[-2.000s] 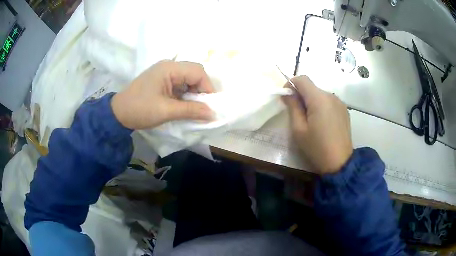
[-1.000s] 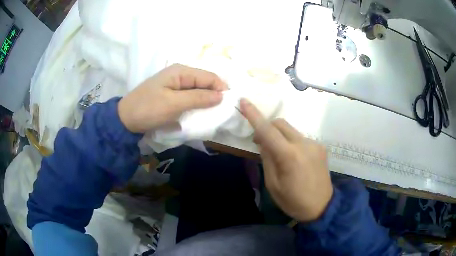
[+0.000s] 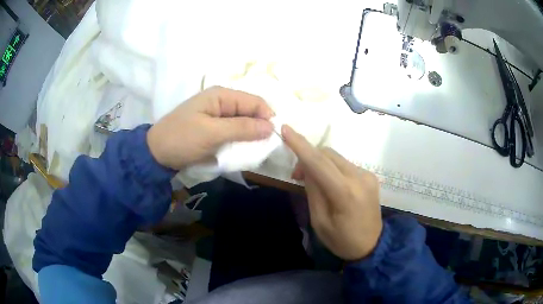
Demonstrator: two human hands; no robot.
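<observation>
A white cloth piece [image 3: 247,155] lies over the table's front edge and bunches between my hands. My left hand [image 3: 211,126] pinches its edge between thumb and fingers. My right hand [image 3: 339,193] is close to the right of it, index finger extended to the cloth at the left fingertips. A thin metal sliver, a pointed hand tool [image 3: 277,134], shows at the right index fingertip; most of it is hidden by the hand. The cloth is overexposed, so its folds are hard to see.
The sewing machine [image 3: 488,16] stands upper right above its bed plate [image 3: 381,83]. Black scissors [image 3: 509,122] and a slim metal tool [image 3: 524,113] lie right of it. A printed ruler [image 3: 440,191] runs along the front edge. A white cloth heap [image 3: 30,219] hangs at left, with a green-lit display [image 3: 11,53] beyond.
My right hand has moved left from near the bed plate to my left fingertips, the sliver now pointing at the pinched cloth. My left hand has shifted slightly right and down.
</observation>
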